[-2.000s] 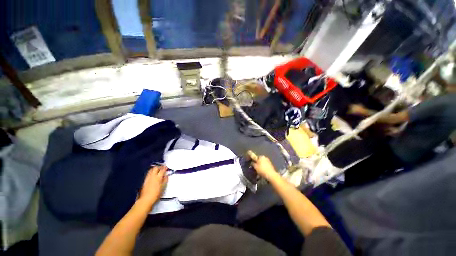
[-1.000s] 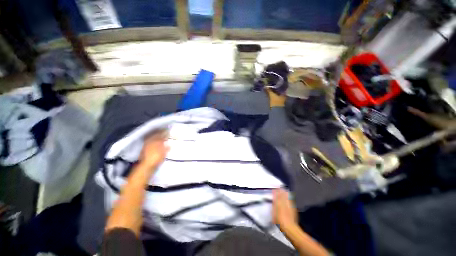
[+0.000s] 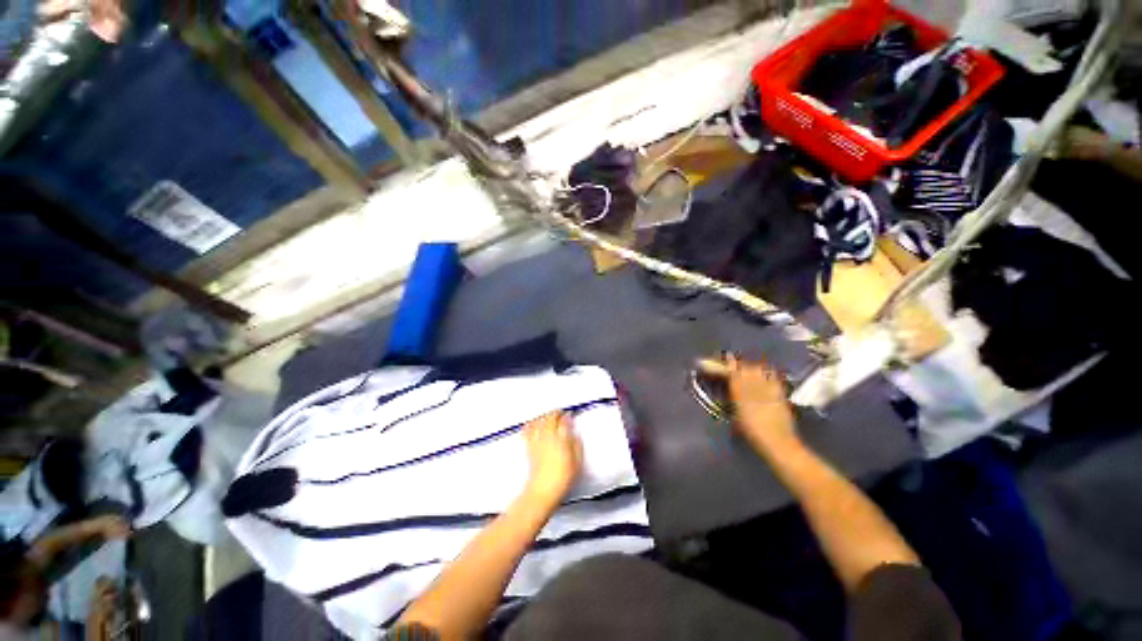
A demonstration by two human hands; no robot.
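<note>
A white garment piece (image 3: 413, 457) with dark navy stripes lies spread on the dark grey ironing table (image 3: 526, 301). Its right edge is fairly straight, and a dark patch shows at its left end. My left hand (image 3: 551, 457) lies on the garment near its right part, fingers together and pointing away from me. My right hand (image 3: 751, 398) is on the handle of the steam iron (image 3: 711, 391), to the right of the garment and apart from it. The iron is partly hidden by my hand.
A blue block (image 3: 423, 301) lies at the table's far edge. A pale cloth-wrapped hose (image 3: 701, 282) crosses above the table. A red basket (image 3: 820, 132) with dark pieces stands far right. Black cloth (image 3: 1046, 307) lies at right. Another person's arm (image 3: 75, 536) shows at lower left beside white-and-navy garments.
The view has turned. The garment, spread wide a second ago, now has a straight right edge. My left hand has moved right across it. My right hand has left the cloth and taken hold of the iron.
</note>
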